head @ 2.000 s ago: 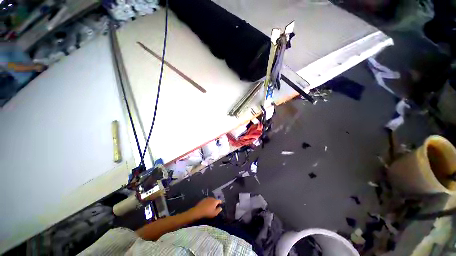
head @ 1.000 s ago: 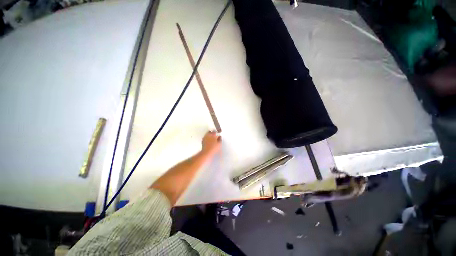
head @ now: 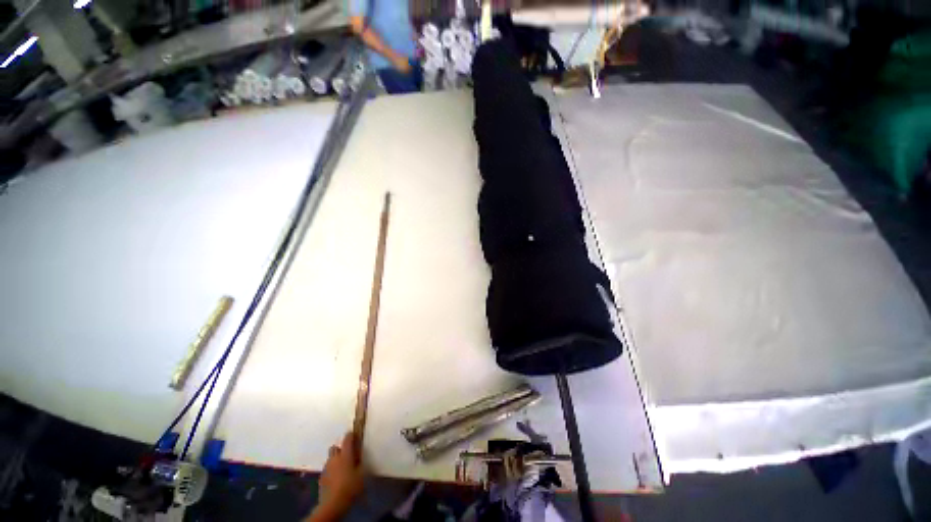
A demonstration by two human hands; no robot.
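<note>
My left hand (head: 340, 477) is at the near table edge, low in the picture and partly cut off. It is closed on the near end of a long thin brown strip (head: 376, 296). The strip points away from me across the pale table surface (head: 306, 377). My right hand is not in view.
A black fabric roll (head: 541, 235) lies right of the strip, its dark bar (head: 574, 438) sticking out over the near edge. Metal bars (head: 470, 418) lie near it. A grey rail (head: 281, 260) with cables and a yellow-green bar (head: 201, 343) are left. A person (head: 388, 41) stands across.
My left hand reached onto the table and took the brown strip's near end. It has drawn the strip towards the near edge and turned it straighter away from me. The head view has shifted.
</note>
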